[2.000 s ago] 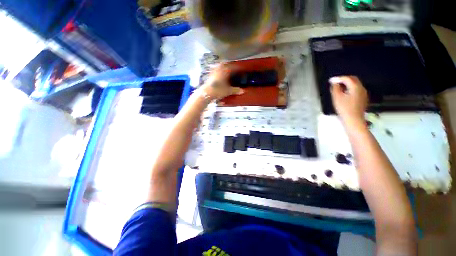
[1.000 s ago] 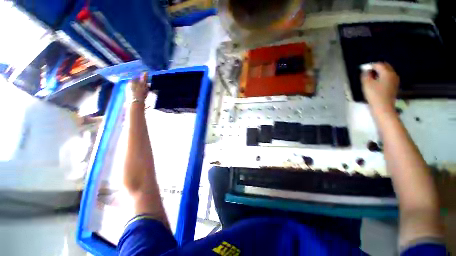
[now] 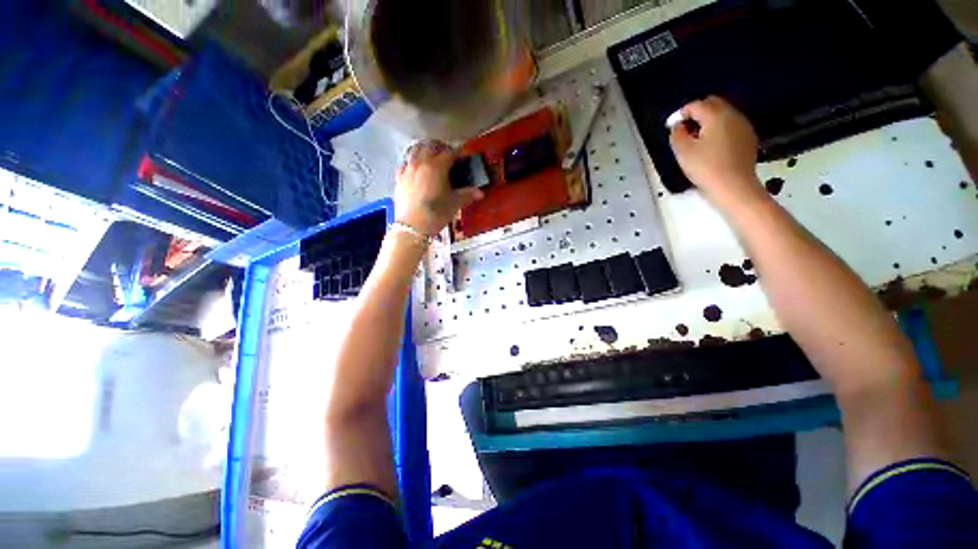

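Observation:
The orange-red fixture plate (image 3: pixel 507 209) lies tilted in view on the perforated metal plate. A black plastic housing (image 3: pixel 530 158) sits in its right part. My left hand (image 3: pixel 427 191) is at the fixture's left end, fingers and thumb around another black housing (image 3: pixel 470 172); whether it is fully seated cannot be told. My right hand (image 3: pixel 715 147) is over the black mat or flat box, fingers curled, with a small white tip at the fingers; whether it holds anything cannot be told. Several black housings (image 3: pixel 593 281) lie in a row in front of the fixture.
The blue tray (image 3: pixel 245 365) is at left, with stacked black housings (image 3: pixel 341 260) at its top. A blurred round opening (image 3: pixel 434 48) hangs above the fixture. The black mat or flat box (image 3: pixel 783 70) is at right. A keyboard (image 3: pixel 654 377) lies under the bench edge.
My left hand has moved from the blue tray to the fixture's left end, now at a black housing there. My right hand stays over the black mat. The view has turned.

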